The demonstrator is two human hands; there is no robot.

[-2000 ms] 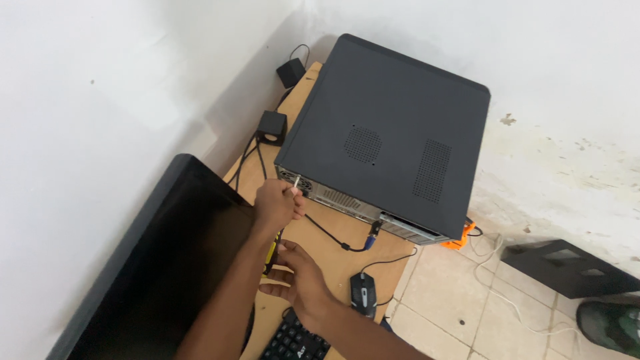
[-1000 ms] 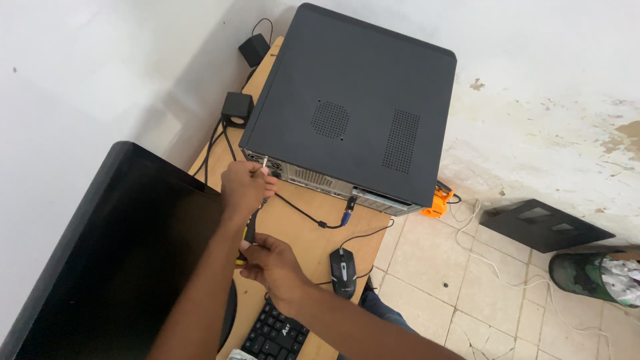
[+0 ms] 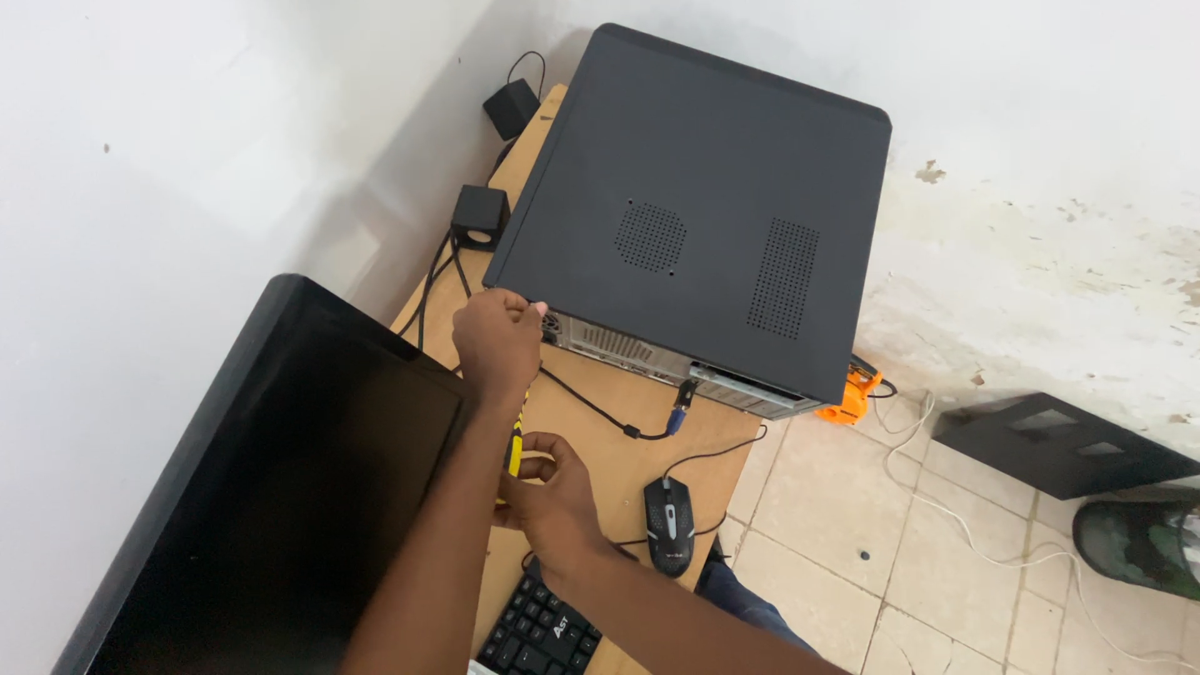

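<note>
A dark computer tower case [image 3: 694,187] lies on its side on the wooden desk [image 3: 600,384], its rear panel with ports and vents facing me. At the rear left corner of the case, my left hand [image 3: 500,342] has its fingers bent against the edge; what its fingertips hold, if anything, is hidden. Lower down, my right hand [image 3: 553,506] grips a yellow and black tool handle [image 3: 515,452], partly covered by my left forearm. The tool's kind cannot be told. A blue video cable connector [image 3: 677,419] is plugged into the rear panel.
A black monitor [image 3: 281,497] stands at left. Small black speakers [image 3: 482,216] sit behind. A wired mouse [image 3: 669,525] and black keyboard [image 3: 544,623] are near my right arm. On the tiled floor are a black panel [image 3: 1059,445], a white cable [image 3: 975,534], a camouflage-patterned container [image 3: 1139,544] and an orange tool [image 3: 851,396].
My left hand stays at the rear left corner of the case. The whitish item that showed at its fingertips earlier is no longer plainly visible. My right hand stays at the yellow and black handle.
</note>
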